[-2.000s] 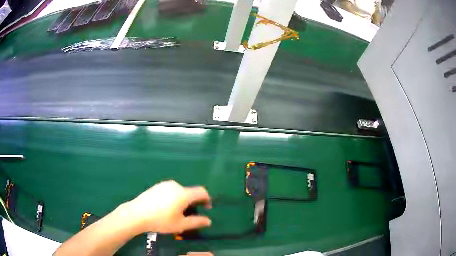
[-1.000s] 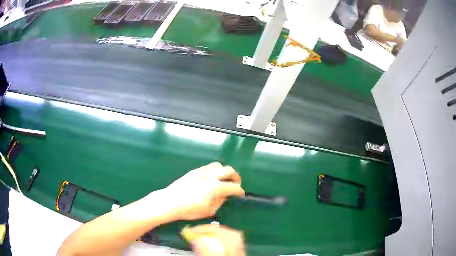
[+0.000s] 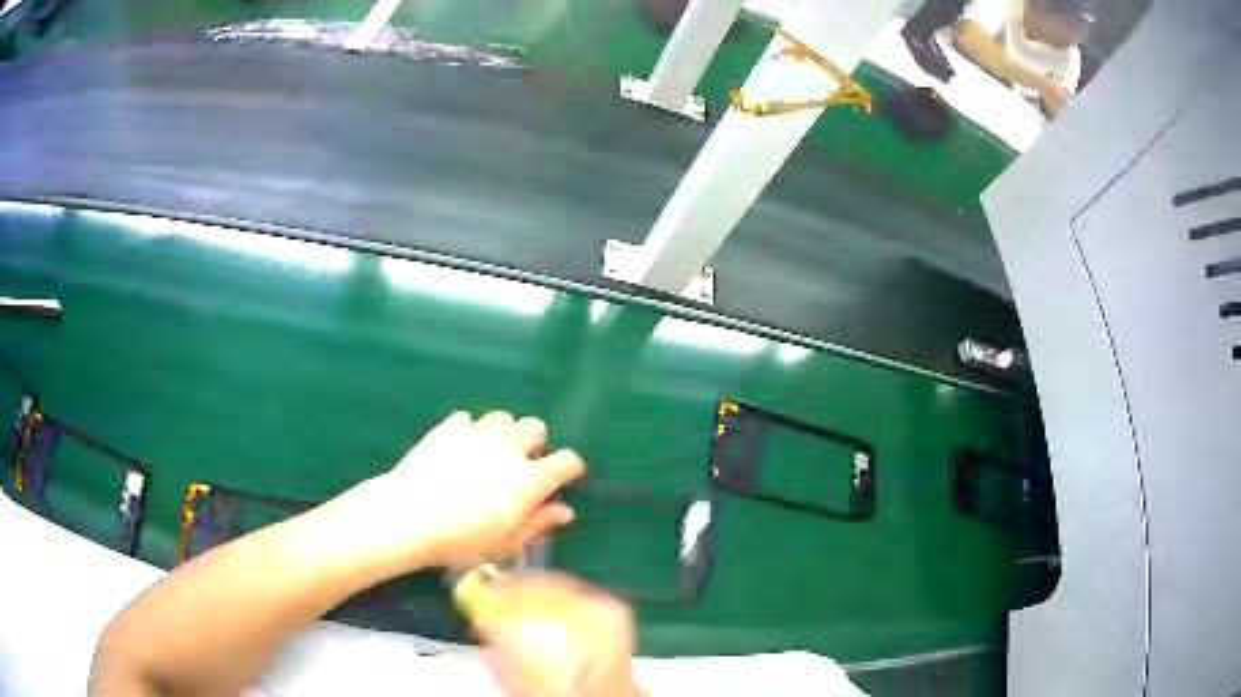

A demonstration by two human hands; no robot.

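Note:
A black phone middle frame [image 3: 696, 547] with a large open window lies flat or nearly flat over the green surface, its left end hidden by my left hand. My left hand [image 3: 483, 488] reaches in from the lower left, fingers bent down on that end. My right hand [image 3: 561, 635], blurred, is just below it near the bottom edge. It holds a short yellow hand tool [image 3: 476, 596], whose tip is at the frame's near left part; exact contact is unclear.
Another frame [image 3: 735, 449] lies to the right, one [image 3: 969, 479] by the grey machine [image 3: 1102, 354]. Two frames [image 3: 132, 507] [image 3: 200, 515] lie left, near white cloth [image 3: 735, 670]. A white post [image 3: 701, 177] stands beyond. A person's arm [image 3: 1004, 61] shows top right.
The view has shifted. The held frame, seen as a narrow dark bar a second ago, now shows its open window. My right hand with the yellow tool has come closer to my left hand.

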